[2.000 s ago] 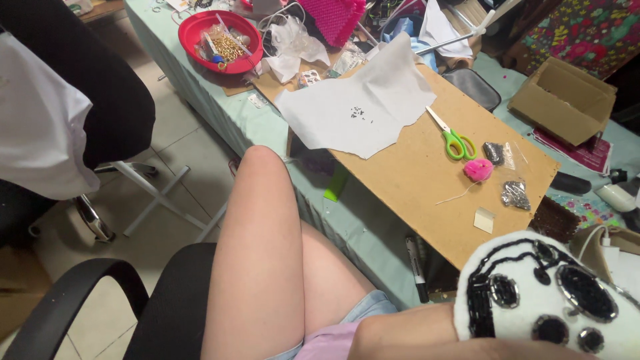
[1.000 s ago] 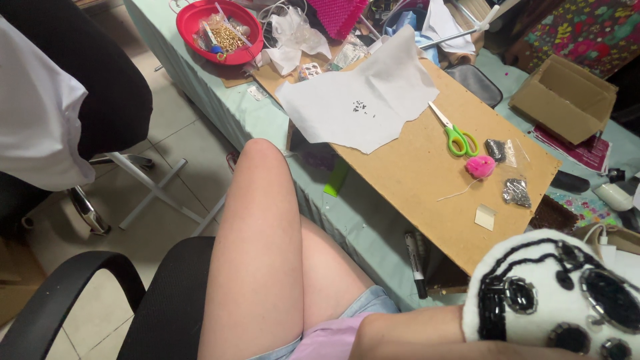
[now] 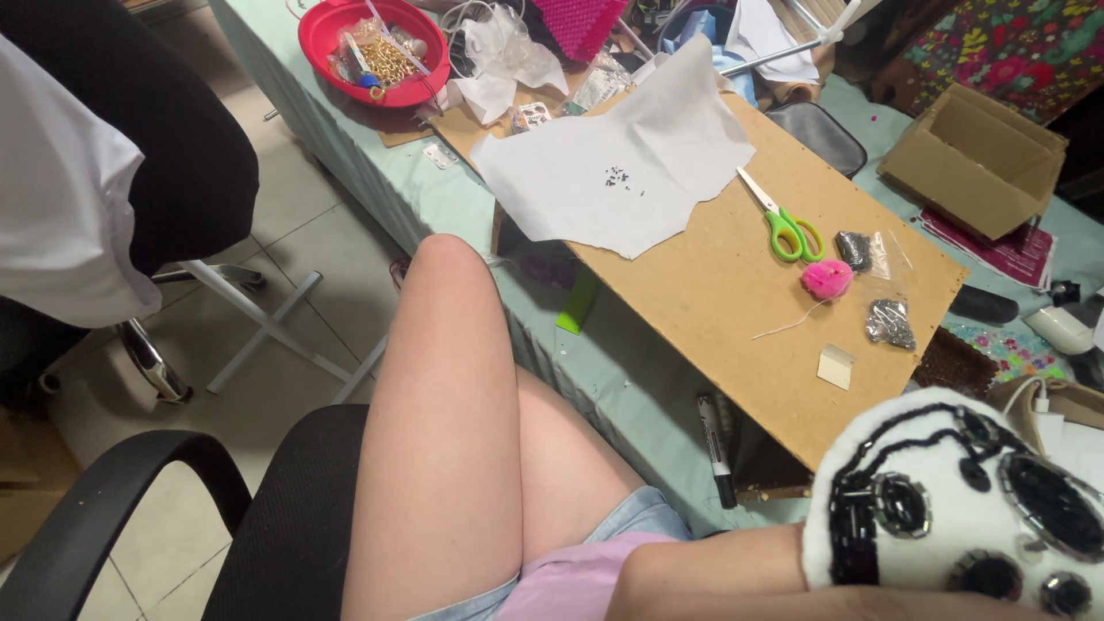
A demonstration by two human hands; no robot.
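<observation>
A white fuzzy fabric piece with black beadwork and rimmed black oval stones (image 3: 906, 509) is held up at the lower right, above the board's near corner. A bare forearm (image 3: 724, 561) reaches behind its left edge, and more skin crosses its lower edge. The fingers of my left hand and my right hand are hidden or cut off. On the brown board (image 3: 690, 302) lie green-handled scissors (image 3: 785, 220), a pink fluffy pincushion (image 3: 826, 279) with a thread, small bags of dark beads (image 3: 890, 324), a small pale square (image 3: 836, 366) and white cloth (image 3: 578, 172) with loose black beads (image 3: 616, 178).
A red bowl (image 3: 310, 52) with gold-coloured chain stands at the upper left of the table. An open cardboard box (image 3: 957, 172) is at the right. A black marker (image 3: 715, 448) lies beside the board. A person in a white top (image 3: 69, 190) is at the left, near a chair armrest (image 3: 172, 453).
The beaded fabric piece has shifted slightly to the right and its tilt has changed a little. The things on the board have stayed in place.
</observation>
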